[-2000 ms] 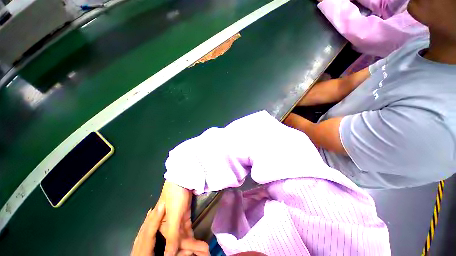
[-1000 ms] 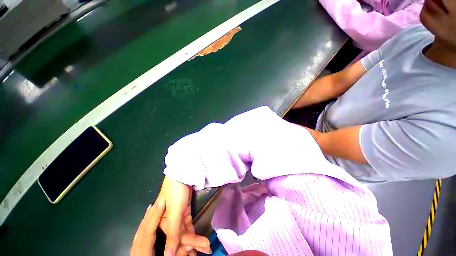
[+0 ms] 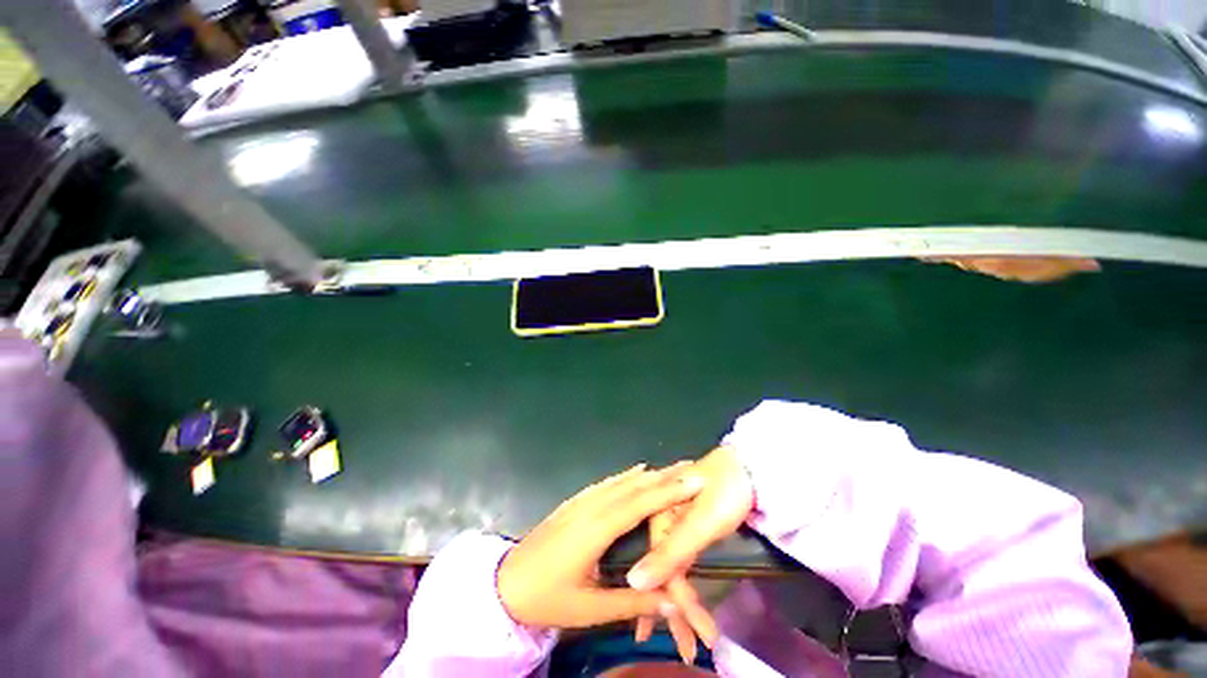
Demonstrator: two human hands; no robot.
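My left hand (image 3: 582, 550) and my right hand (image 3: 695, 530) touch and overlap at the bench's front edge, fingers spread. No object shows in either; the gap between the palms is dark. To the left on the green bench lie two watch units side by side, one with a blue-purple screen (image 3: 196, 431) and one with a dark face (image 3: 230, 431). A small white square (image 3: 203, 474) lies below them. Another dark watch unit (image 3: 305, 431) lies to their right, with a white and yellow square (image 3: 324, 460) at its lower side.
A smartphone (image 3: 586, 301) lies beyond my hands against the pale strip (image 3: 794, 248). A grey post (image 3: 199, 159) stands at the left. A tray of units (image 3: 73, 298) and a neighbour's pink sleeve (image 3: 53, 517) are at the far left. A brown worn patch (image 3: 1019, 268) is at the right.
The view has swung left from the neighbour in grey, bringing the watch units, tray and post into view. My hands remain together, and more of both now shows.
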